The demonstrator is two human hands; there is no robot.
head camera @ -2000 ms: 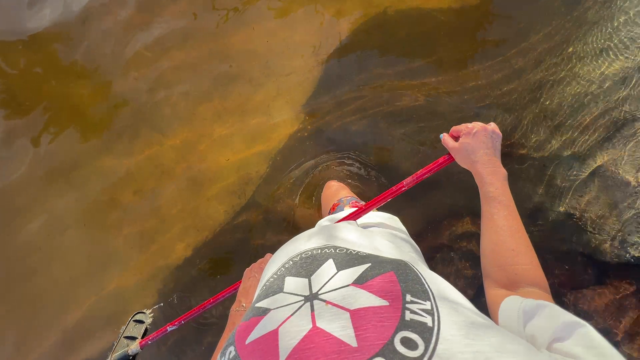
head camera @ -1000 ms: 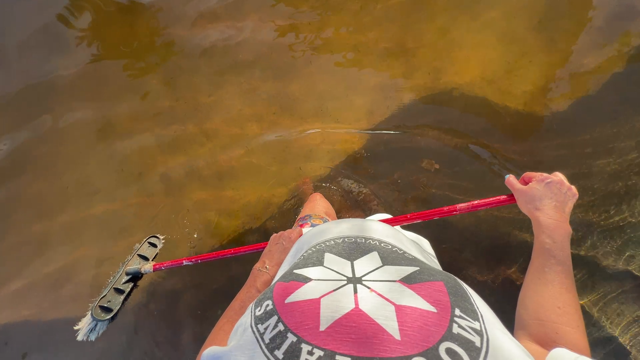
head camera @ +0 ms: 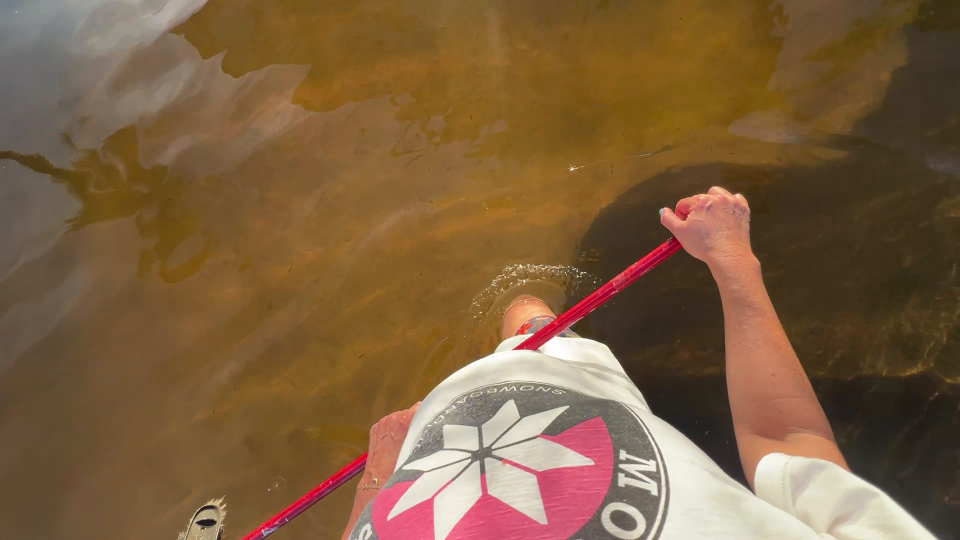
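A long red pole (head camera: pixel 607 291) crosses slantwise in front of my body, its middle hidden by my white printed T-shirt (head camera: pixel 480 457). My right hand (head camera: pixel 712 225) is closed around its upper end, out over the water. At the lower left my left hand (head camera: pixel 388 442) is on the pole beside the shirt, its fingers mostly hidden; a thin bracelet is on that wrist. Beyond it, at the bottom edge, part of a brush head (head camera: pixel 205 520) with bristles shows, cut off by the frame.
Shallow brown water (head camera: pixel 337 262) surrounds me, with cloudy reflections at the upper left and a dark shadow on the right. My bare leg (head camera: pixel 525 311) stands in the water, with ripples and small bubbles around the knee.
The pole lay flatter a second ago and now slants up to the right. The brush head, fully seen then, has gone mostly out of view at the bottom left.
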